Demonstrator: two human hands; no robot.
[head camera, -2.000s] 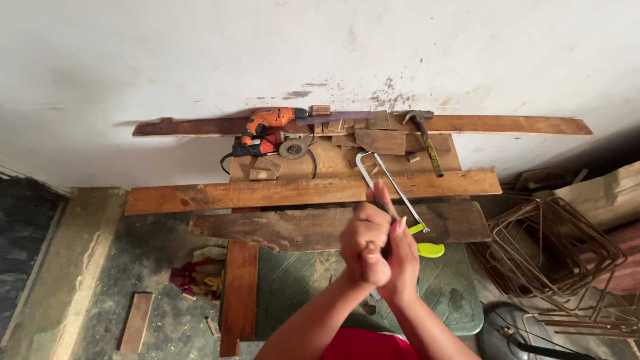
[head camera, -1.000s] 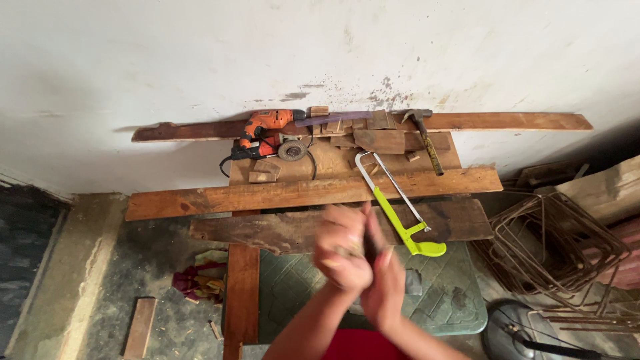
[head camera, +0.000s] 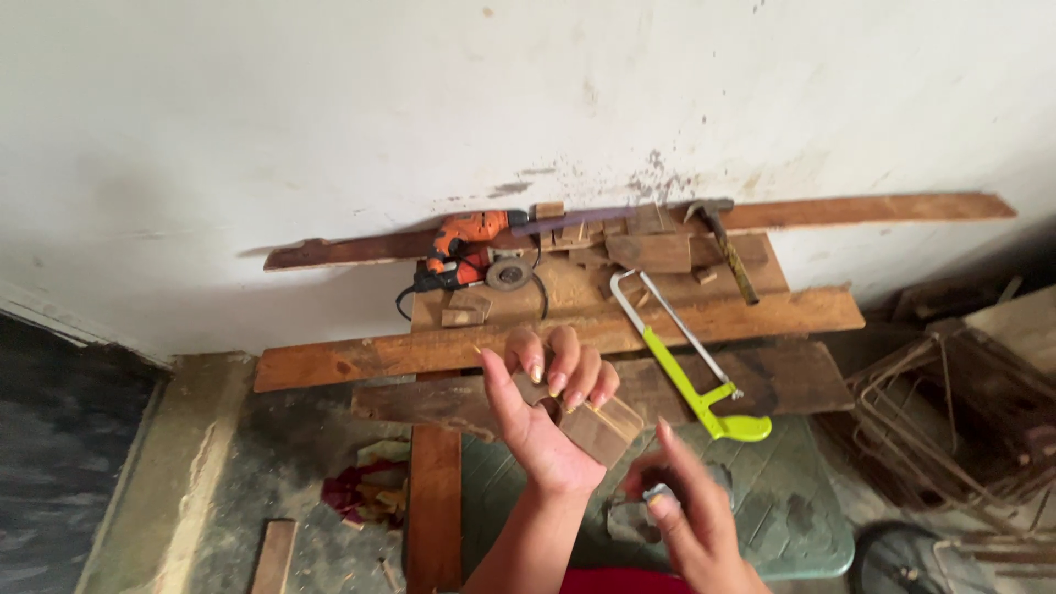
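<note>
My left hand (head camera: 549, 412) holds a small wooden block (head camera: 606, 429) against its palm, the fingers curled over it. Lower right, my right hand (head camera: 689, 503) is bent round a small grey piece (head camera: 657, 495), perhaps folded sandpaper, at its thumb and fingers. A hacksaw with a lime-green handle (head camera: 689, 388) lies across the planks just beyond my hands. Behind it are a claw hammer (head camera: 726, 247), an orange power drill (head camera: 474, 231) and an angle grinder (head camera: 487, 271), beside wood offcuts (head camera: 652, 252).
Long planks (head camera: 371, 355) lie crosswise over the work surface, below the white wall. A green plastic table (head camera: 775, 503) stands nearest me. Bent metal rods (head camera: 932, 412) are at right; a cloth (head camera: 371, 487) and a board (head camera: 275, 557) lie on the floor at left.
My hands were close together in both earlier frames; now they are apart. The left palm has turned up, showing the wooden block, and the right hand has moved to the lower right.
</note>
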